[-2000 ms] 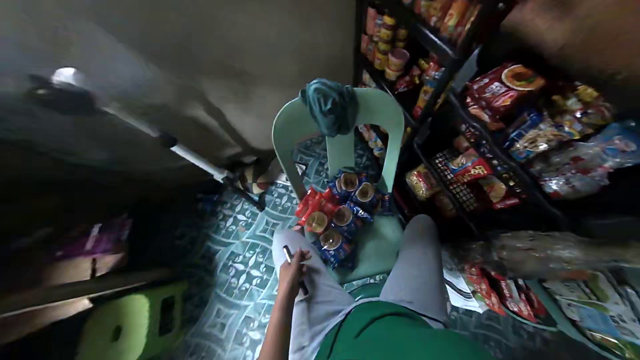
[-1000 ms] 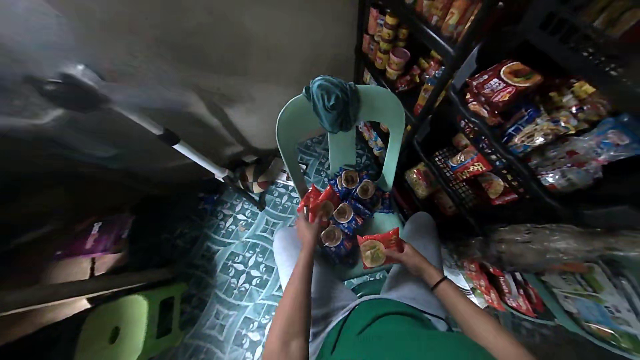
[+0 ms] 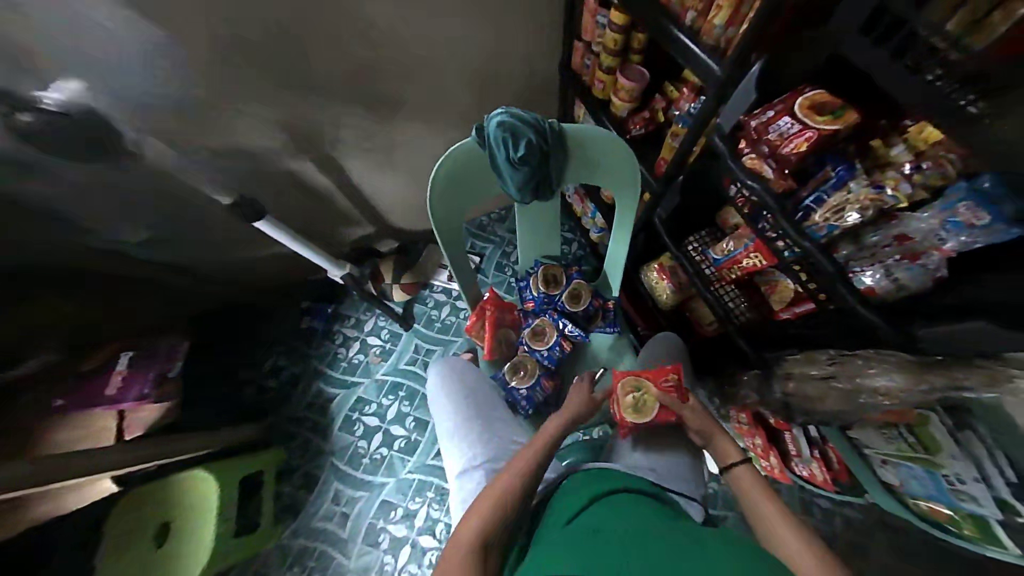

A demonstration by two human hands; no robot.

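Note:
My right hand (image 3: 690, 414) grips the edge of a red instant noodle packet (image 3: 650, 398) over my right thigh. Close to the packet's left side, my left hand (image 3: 582, 398) holds a small slim object (image 3: 600, 374), perhaps a marker; its fingertips are near or at the packet. Several blue noodle packets (image 3: 542, 333) lie on the seat of a pale green plastic chair (image 3: 580, 148) in front of me. More red packets (image 3: 494, 326) sit to the left of the blue ones. A dark green cloth (image 3: 522, 154) hangs over the chair's backrest.
Black shelves (image 3: 704, 72) with packaged food stand to the right. A white and black pole (image 3: 296, 244) leans at the left above the tiled floor (image 3: 376, 424). A green plastic stool (image 3: 192, 512) is at lower left. Tubs of packets (image 3: 860, 488) lie at lower right.
My left hand has moved right, away from the red packets on the chair, to beside the packet in my right hand. That packet was not in my right hand two seconds ago.

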